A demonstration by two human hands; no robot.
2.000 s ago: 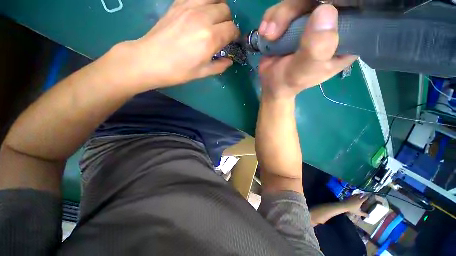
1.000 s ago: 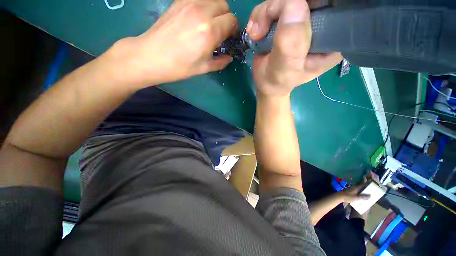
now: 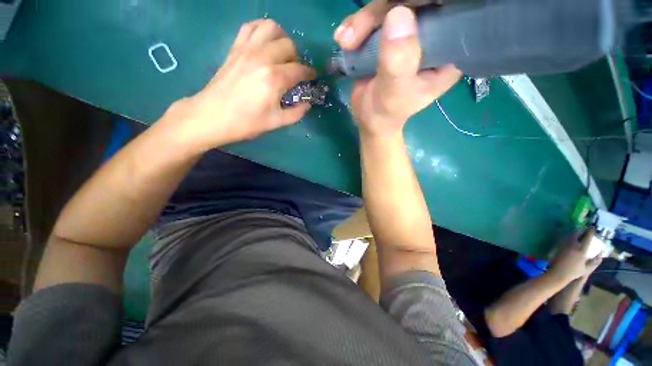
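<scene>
My left hand [image 3: 250,89] holds a small dark and silvery circuit board module [image 3: 306,94] between its fingertips, just above the green bench. My right hand [image 3: 393,82] is wrapped around a thick grey electric screwdriver [image 3: 493,39], which lies across the top right. The driver's nose points at the module; a small gap shows between them, though the tip itself is blurred. Tiny pale specks lie on the green surface around the module. A whitish rounded frame [image 3: 163,58] lies flat to the left of my left hand.
A small silvery part [image 3: 481,88] and a thin white wire [image 3: 465,131] lie right of my right hand. A pale rail [image 3: 547,118] edges the bench. An open carton [image 3: 355,227] with pale pieces is by my lap. Another person's arm [image 3: 525,297] is at lower right.
The driver's nose has drawn back from the module, which now shows more clearly. The view has shifted, bringing the whole whitish frame into sight. The other person's hands have moved up and right.
</scene>
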